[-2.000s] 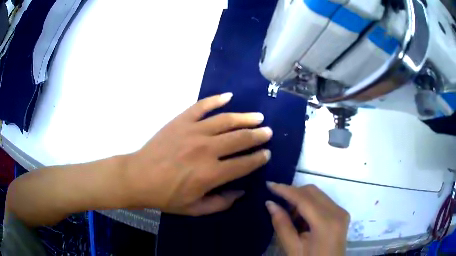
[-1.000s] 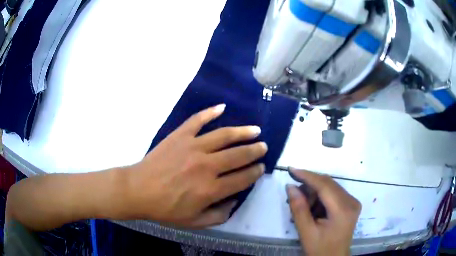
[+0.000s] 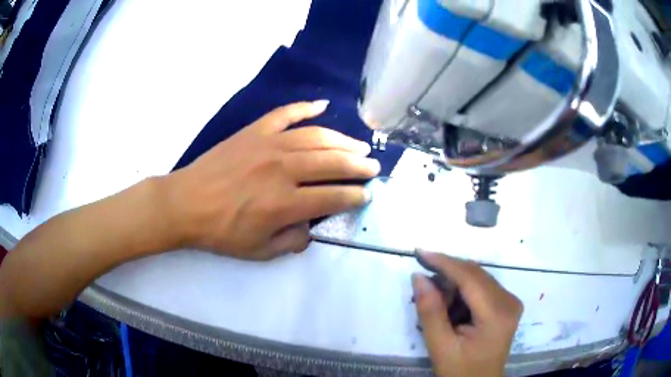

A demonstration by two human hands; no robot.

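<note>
The navy fabric panel (image 3: 324,81) lies on the white table, running from under my left hand up past the left side of the machine head. My left hand (image 3: 257,184) lies flat on the panel's near end, palm down, fingers slightly apart, fingertips just left of the presser foot (image 3: 380,141). The presser foot is at the panel's right part, close to its near edge. My right hand (image 3: 471,309) is at the table's front, thumb and forefinger curled around something small and dark that I cannot make out. It is apart from the panel.
The sewing machine head (image 3: 485,74) fills the upper right, with a grey knob (image 3: 482,213) below it. Navy and grey-white cut pieces (image 3: 26,110) lie at the left. Red-handled scissors (image 3: 646,313) are at the right edge. A ruler strip (image 3: 221,346) follows the front edge.
The panel has moved away from me; its near end, earlier over the front edge, is now close to the presser foot. My left hand moved up with it. My right hand left the cloth and shifted slightly right.
</note>
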